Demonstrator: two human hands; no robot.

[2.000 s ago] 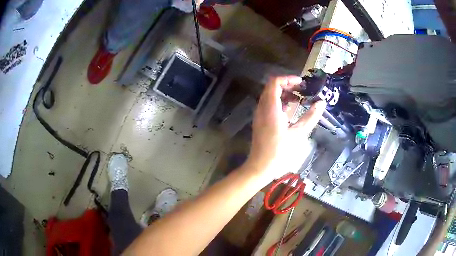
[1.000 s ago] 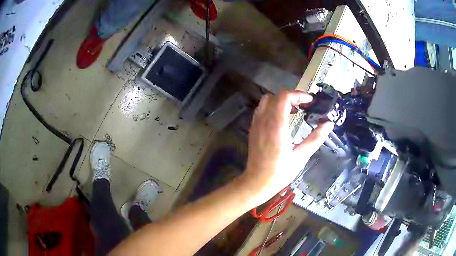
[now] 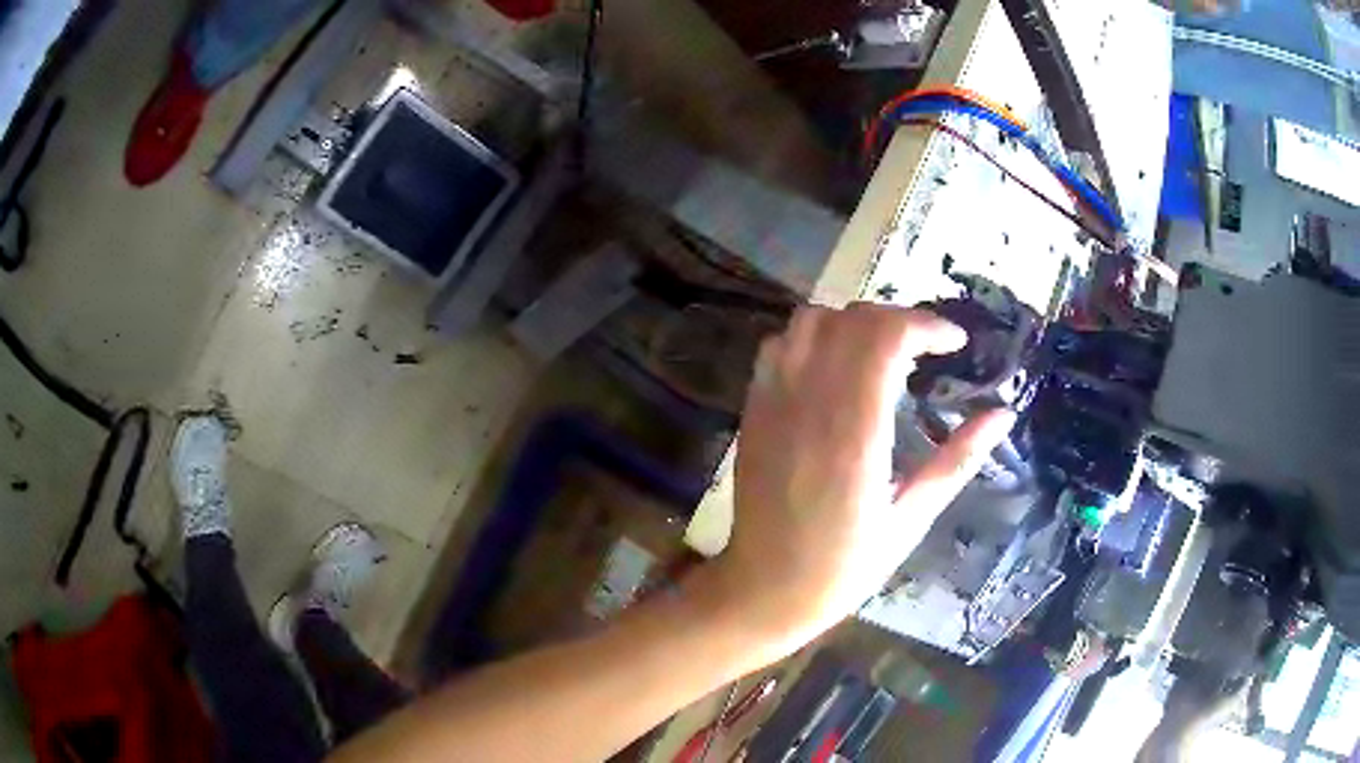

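My left hand (image 3: 858, 447), bare, reaches in from the bottom. Its thumb and index finger are on either side of a dark part (image 3: 977, 350) at the end of the grey machine head (image 3: 1268, 403), and appear to grip it. The fingertips partly cover the part; no separate small item can be made out between them. Bright metal plates (image 3: 1014, 574) lie below the fingers. My right hand cannot be made out; the lower right is blurred.
Orange and blue tubing (image 3: 970, 112) crosses the pale table (image 3: 955, 194). Slim tools (image 3: 843, 716) lie below the table edge. A dark pedal (image 3: 418, 187) in a pale frame, a red object (image 3: 112, 686) and another person's red shoe (image 3: 164, 127) are on the left.
The view has shifted, so the floor and pedal sit further left. The red loop handles no longer show. My left hand keeps about the same pose at the dark part.
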